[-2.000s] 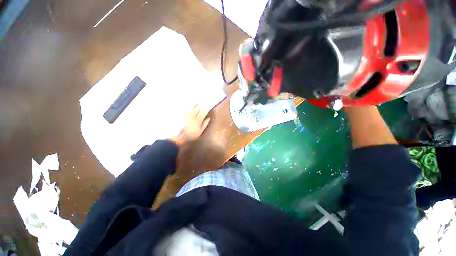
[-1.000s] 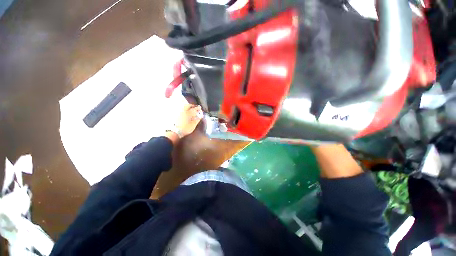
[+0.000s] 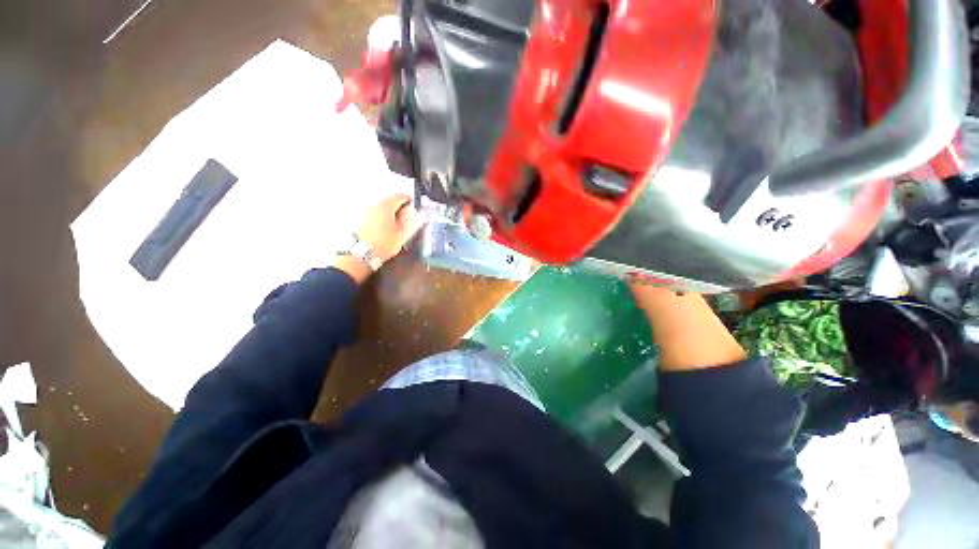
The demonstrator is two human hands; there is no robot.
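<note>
The red and black cloth cutting machine (image 3: 612, 118) fills the upper right, its grey curved handle (image 3: 923, 118) at the far right. Its silver base plate (image 3: 467, 249) shows at the right edge of the white fabric lay (image 3: 268, 204). A dark bar-shaped weight (image 3: 185, 220) lies on the lay. My left hand (image 3: 383, 227) rests at the lay's right edge beside the machine, fingers partly hidden by it. My right forearm reaches up behind the machine; my right hand is hidden by the housing.
White fabric scraps (image 3: 27, 472) lie at the lower left on the brown table (image 3: 64, 365). A green surface (image 3: 580, 322) is below the machine. Patterned green cloth (image 3: 794, 332) and mixed dark and white cloth heaps are at the right.
The machine has moved left to the lay's right edge, and its base plate is now beside my left hand. The lay and weight appear further left in view.
</note>
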